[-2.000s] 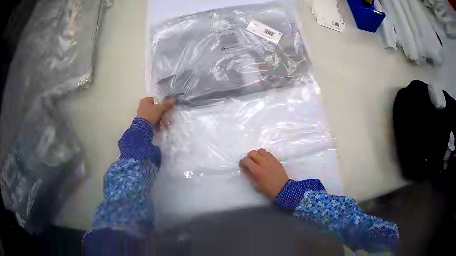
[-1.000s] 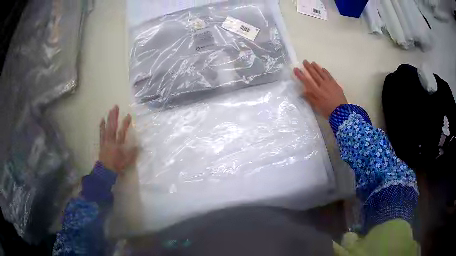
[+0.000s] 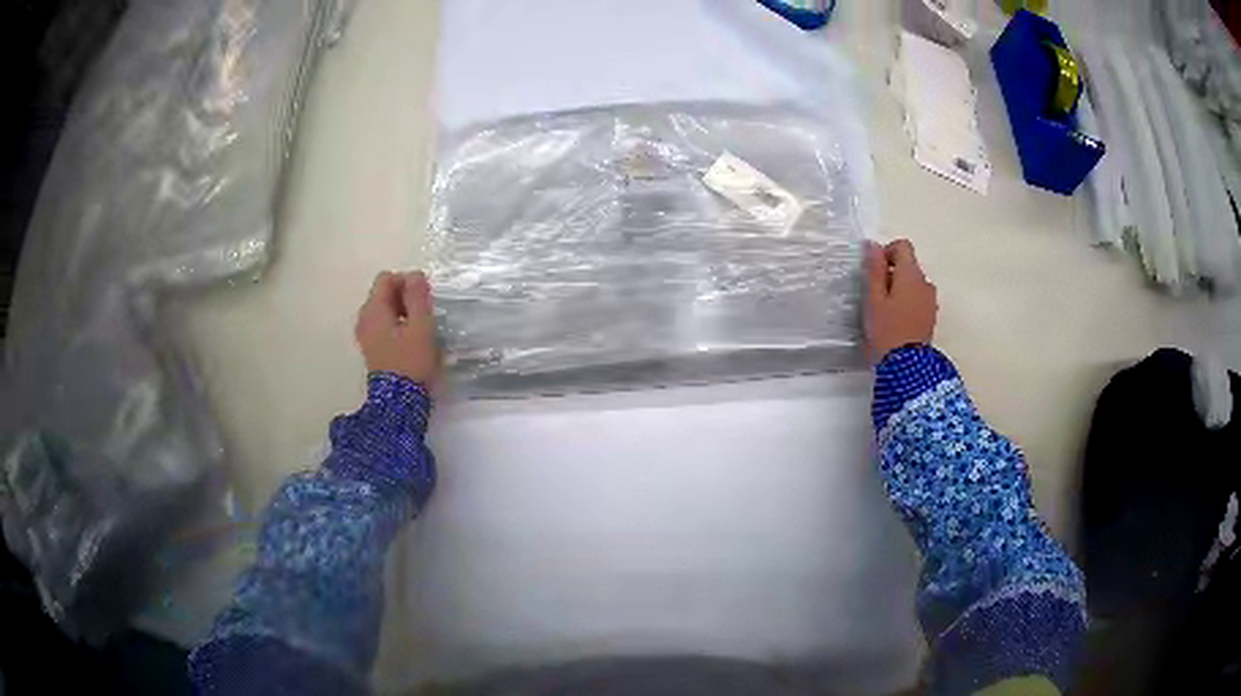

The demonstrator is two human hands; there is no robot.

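Note:
A flat grey wrapped item (image 3: 572, 258) lies inside a clear, shiny polybag (image 3: 544, 354) in the middle of the table. A white barcode label (image 3: 753, 192) shows at its upper right. My left hand (image 3: 399, 326) grips the left edge of the polybag near the item's lower left corner. My right hand (image 3: 898, 297) grips the right edge at about the same height. The bag looks stretched between my hands. White sheets (image 3: 667, 530) lie under and below it.
A pile of shiny polybags (image 3: 150, 177) lies at left. At right are white label cards (image 3: 939, 112), a blue tape dispenser (image 3: 1041, 102), bundled white rolls (image 3: 1157, 150) and a black item (image 3: 1157, 462). A blue ring (image 3: 799, 11) shows at the top edge.
Both hands have moved from resting open beside the bag to gripping its sides. The bag's empty lower part no longer spreads over the white sheets. The item appears lower in view.

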